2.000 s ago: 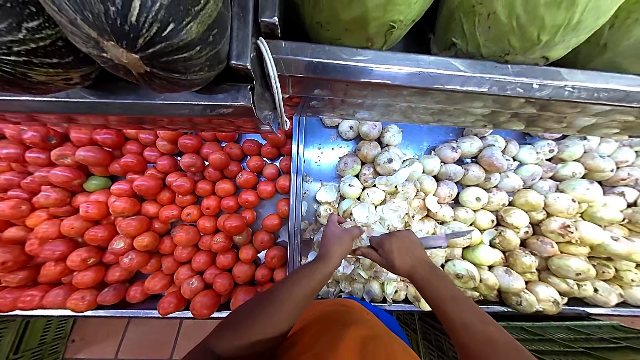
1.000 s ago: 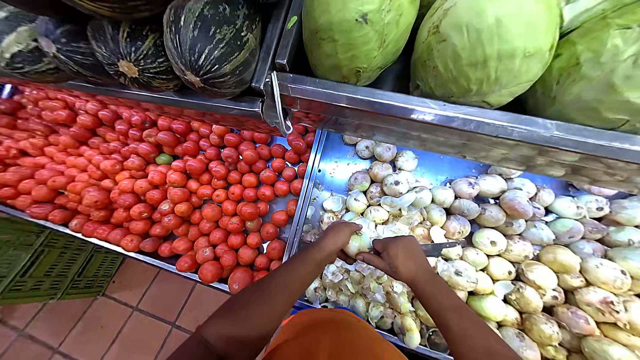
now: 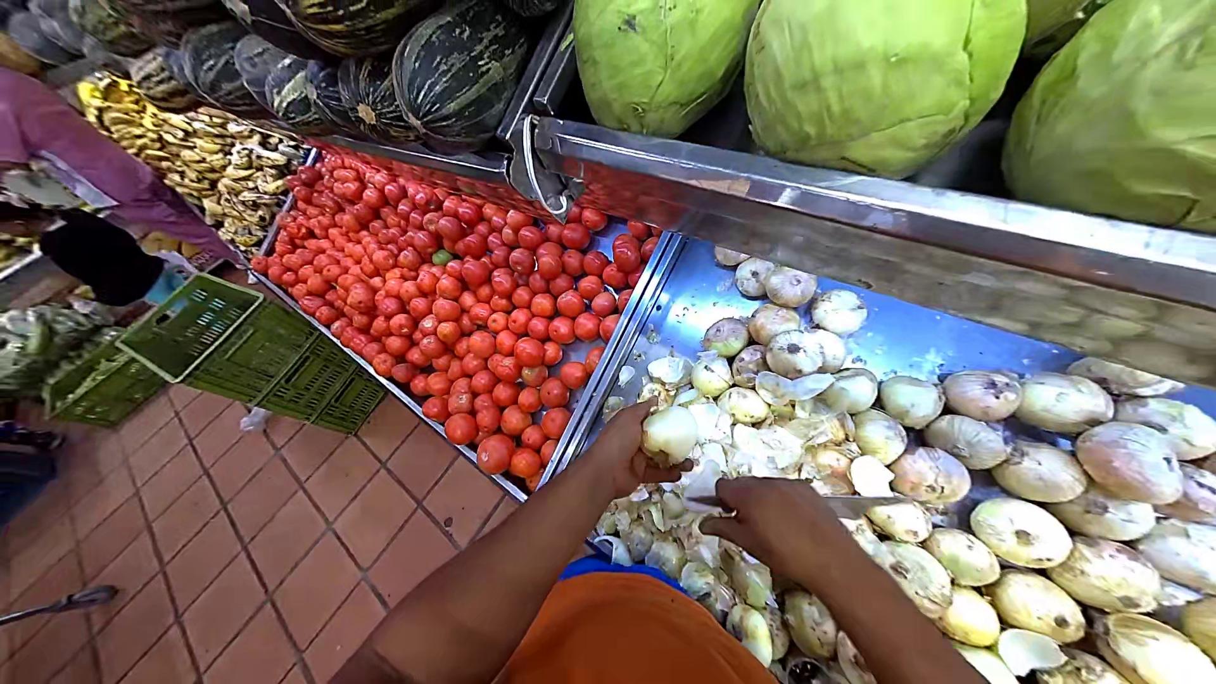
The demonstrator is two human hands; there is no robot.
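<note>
My left hand (image 3: 629, 454) holds a pale peeled onion (image 3: 671, 434) over the near left part of the metal onion tray (image 3: 689, 294). Close on its right, my right hand (image 3: 774, 522) is closed on a knife, whose blade (image 3: 855, 505) sticks out to the right past the hand; its handle is hidden in the fingers. Loose onion skins (image 3: 760, 446) lie under and around both hands. Whole white onions (image 3: 1026, 532) fill the tray's right side, and a few more (image 3: 793, 351) lie at its back left.
Red tomatoes (image 3: 475, 313) lie in the tray to the left, past a metal divider (image 3: 617, 351). Above are cabbages (image 3: 874, 76) behind a steel ledge (image 3: 855, 209), and dark green squashes (image 3: 461, 71). Green crates (image 3: 275, 361) stand on the tiled floor. A person in pink (image 3: 104, 152) is at far left.
The view has swung left, bringing the crates, bananas and another person into sight. My left hand, with the onion, has drawn a little apart from my right hand.
</note>
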